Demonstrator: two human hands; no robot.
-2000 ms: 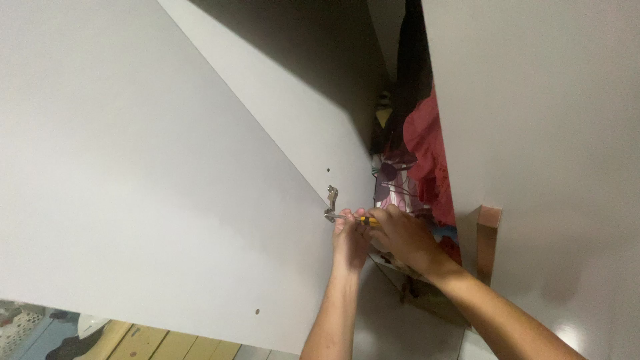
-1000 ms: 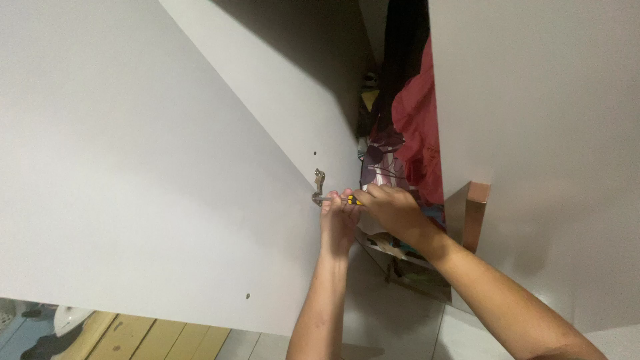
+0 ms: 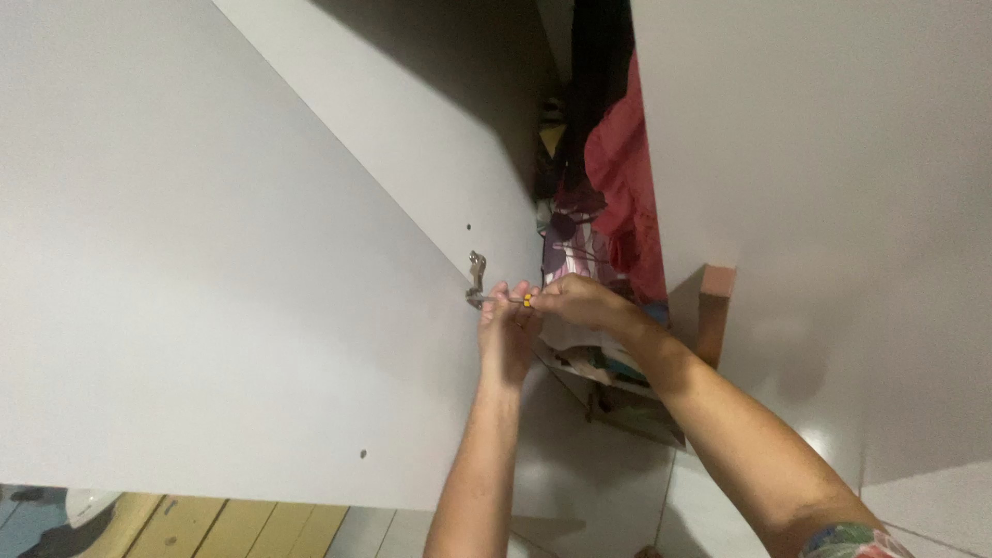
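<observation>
My right hand (image 3: 577, 301) is closed around the handle of a screwdriver (image 3: 528, 300), with yellow showing at its front end. The thin shaft points left to a metal cabinet hinge (image 3: 477, 280), which joins the edge of a white door panel (image 3: 232, 271) to the cabinet's side panel (image 3: 434, 132). Under and around the shaft, close to the hinge, are the fingers of my left hand (image 3: 508, 325), palm up. Whether the fingers pinch the shaft or only support it is hard to tell. The tip meets the hinge area; the exact screw is too small to see.
Red cloth (image 3: 620, 178) and other clothes fill the cabinet opening behind my right hand. Another pale door panel (image 3: 814, 194), with a brown wooden handle (image 3: 714, 310), stands at the right. Yellow slats (image 3: 240, 531) lie at lower left, beside floor tiles (image 3: 697, 496).
Both hands stay at the hinge with the screwdriver. My right hand's grip on the handle has shifted slightly, and more of the shaft shows between the hands.
</observation>
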